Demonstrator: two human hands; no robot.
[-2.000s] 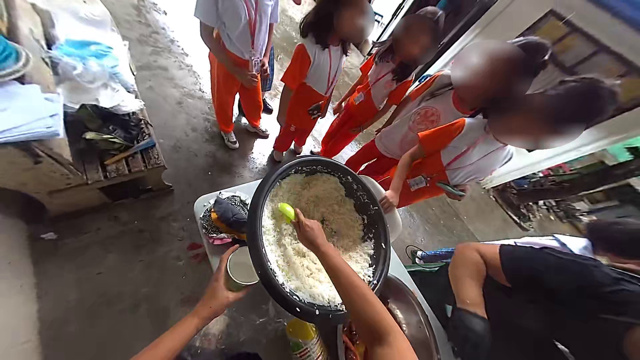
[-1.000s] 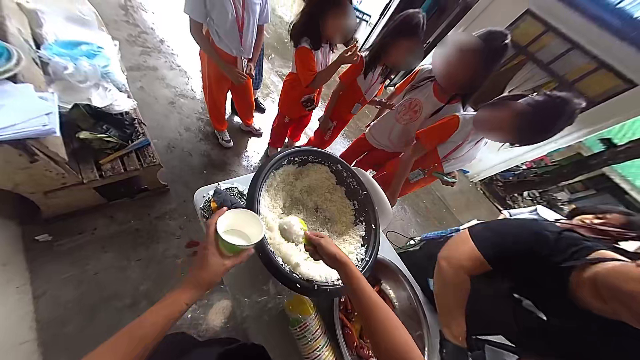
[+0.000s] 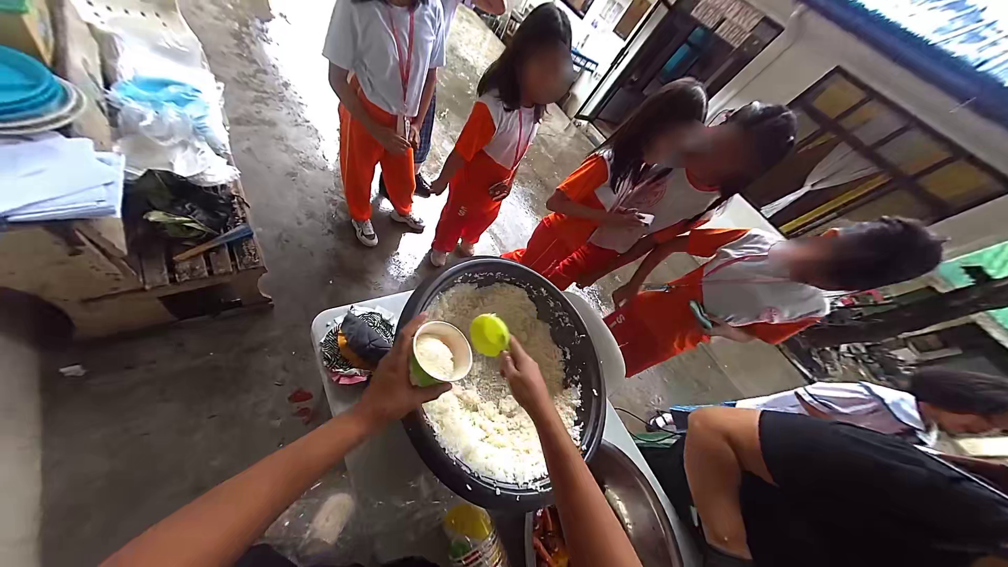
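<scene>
My left hand (image 3: 396, 383) grips a green and white paper cup (image 3: 441, 353), tilted over the left part of a big black pot (image 3: 592, 394). White rice (image 3: 435, 354) lies inside the cup. Just right of the cup, my right hand (image 3: 523, 376) holds a lime-green scoop (image 3: 489, 335) by its handle, above the pot. Cooked rice (image 3: 496, 437) fills much of the pot, heaped toward the near side, and grains stick to the inner wall. Whether the scoop holds any rice cannot be told.
The pot stands on a white table (image 3: 370, 465). A dark cloth bundle (image 3: 366, 339) lies at its left corner. Near me are a metal basin (image 3: 642, 504) and a yellow-capped bottle (image 3: 468, 524). Several people stand beyond; a person in black (image 3: 835, 488) is at right. A wooden bench (image 3: 173, 276) stands left.
The cup has moved from beside the pot to over it, and rice now shows inside. The scoop, heaped with rice one second ago, has risen from the rice to beside the cup.
</scene>
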